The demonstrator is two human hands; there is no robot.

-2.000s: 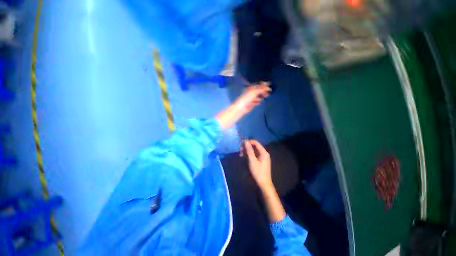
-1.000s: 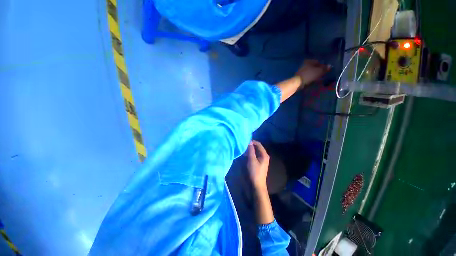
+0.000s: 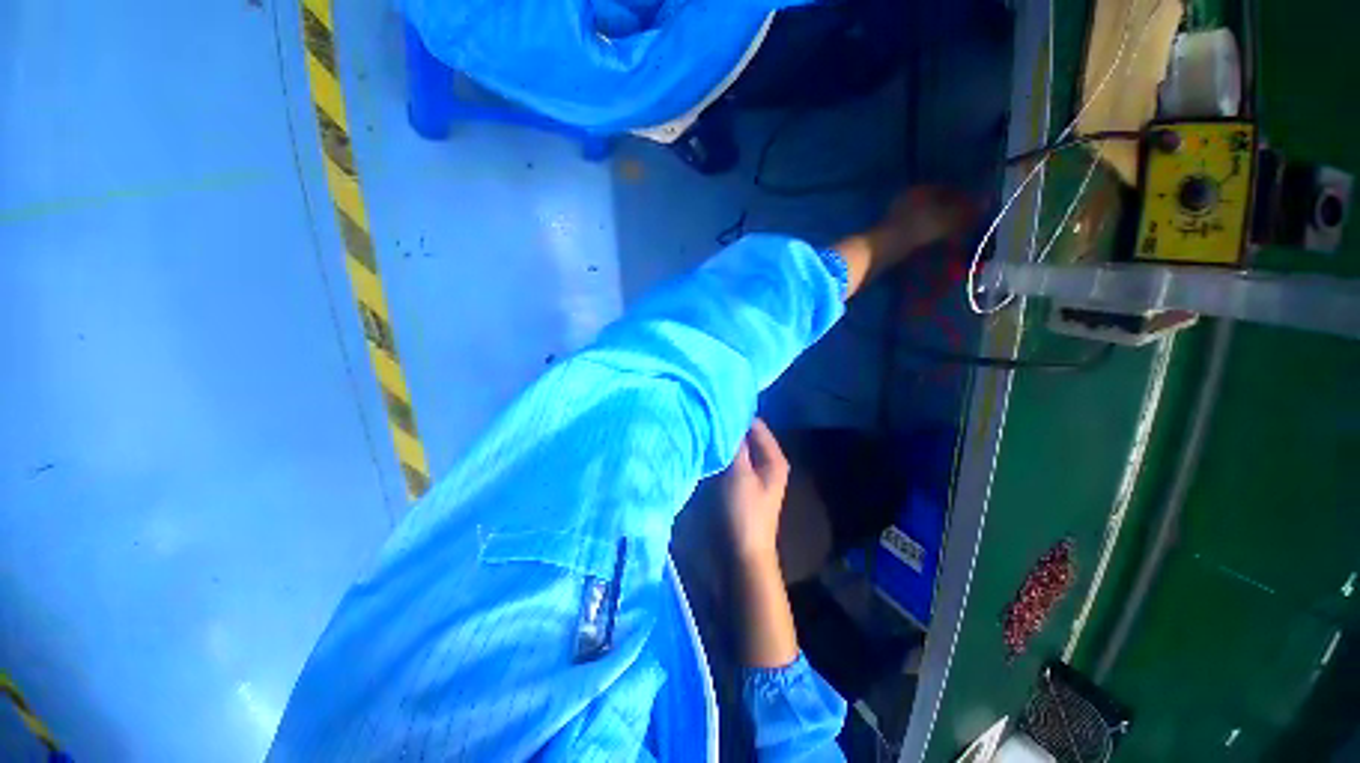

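My left hand (image 3: 928,221) is at the end of the outstretched blue sleeve, in shadow beside the bench edge. It is dark and blurred, and I cannot tell if its fingers hold anything. My right hand (image 3: 758,480) is lower, in front of my body, partly hidden by the left sleeve. Its fingers are bent and close together, and their tips are hidden. No held thing can be made out. Thin red strands (image 3: 937,298) hang in the shadow just below my left hand.
The green bench (image 3: 1029,492) runs down the right, with a yellow-front soldering station (image 3: 1196,194), a red-brown pile (image 3: 1040,596) and a fan (image 3: 1071,719). White and black cords cross its edge. A blue box (image 3: 913,537) stands below. Another person's blue clothing (image 3: 597,60) is at the top.
The view has swung from the blurred earlier one to show the station and fan. My left hand has moved from mid-picture toward the bench edge. The station's red light no longer shows lit.
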